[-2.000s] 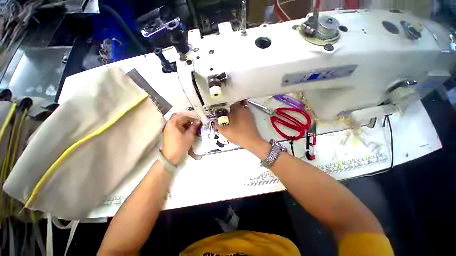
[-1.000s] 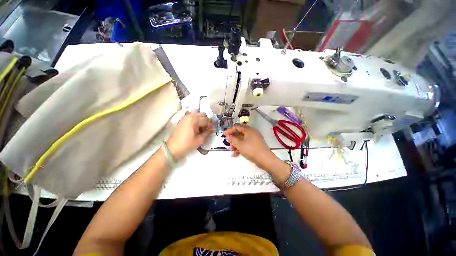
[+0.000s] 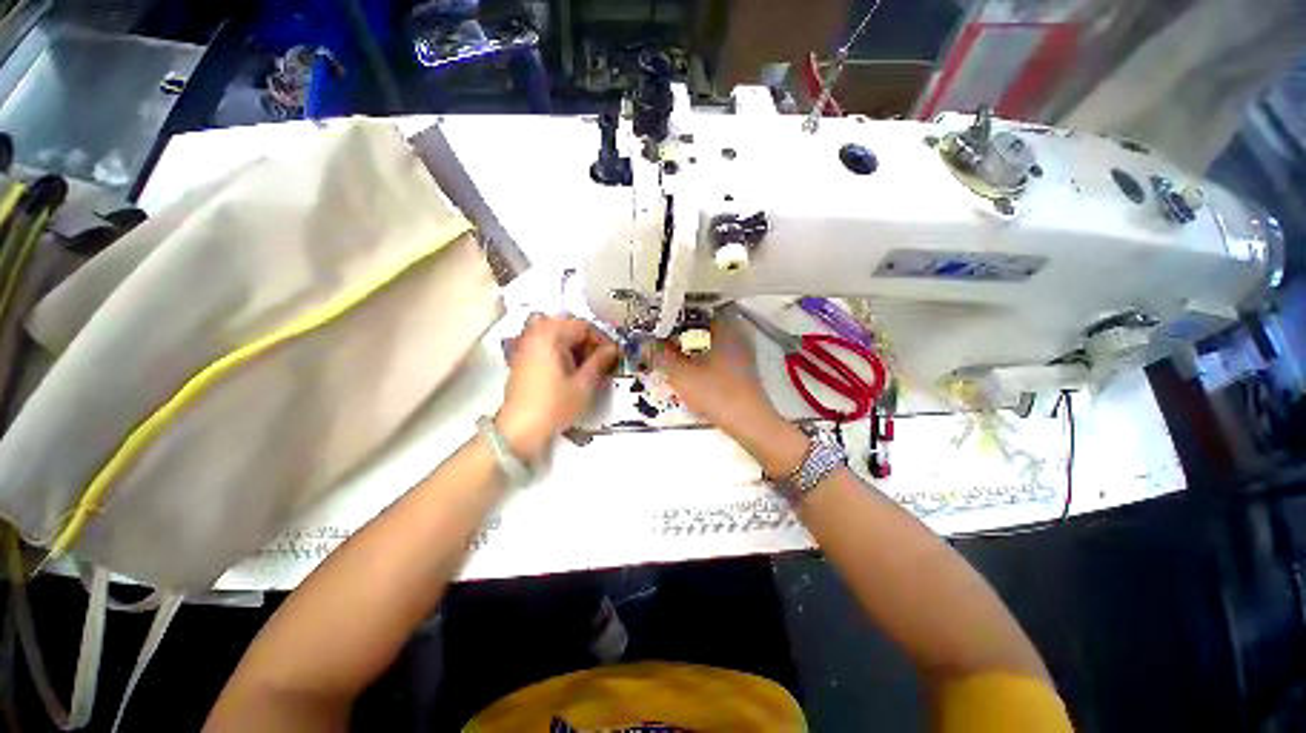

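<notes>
The white sewing machine head (image 3: 931, 229) stands across the table. Its needle and presser foot area (image 3: 640, 351) lies between my two hands, partly hidden by fingers. My left hand (image 3: 556, 375) is just left of the needle, thumb and fingertips pinched together. My right hand (image 3: 712, 380) is just right of the needle, below the cream knob (image 3: 695, 341), its fingertips at the presser foot. Whatever is between the fingertips of either hand is too small and blurred to tell. A beige fabric piece (image 3: 330, 387) with yellow piping (image 3: 258, 344) lies at the left, away from my hands.
Red-handled scissors (image 3: 835, 378) lie right of my right hand, with a purple tool (image 3: 835, 318) behind and small black-and-red snips (image 3: 881, 441) beside them. Pale thread scraps (image 3: 988, 408) and a black cord (image 3: 1069, 444) lie further right. A grey strip (image 3: 470, 196) lies behind the beige piece.
My right hand has moved from in front of the needle area to closer in beside it, under the machine head. My left hand stays left of the needle. The view has shifted slightly.
</notes>
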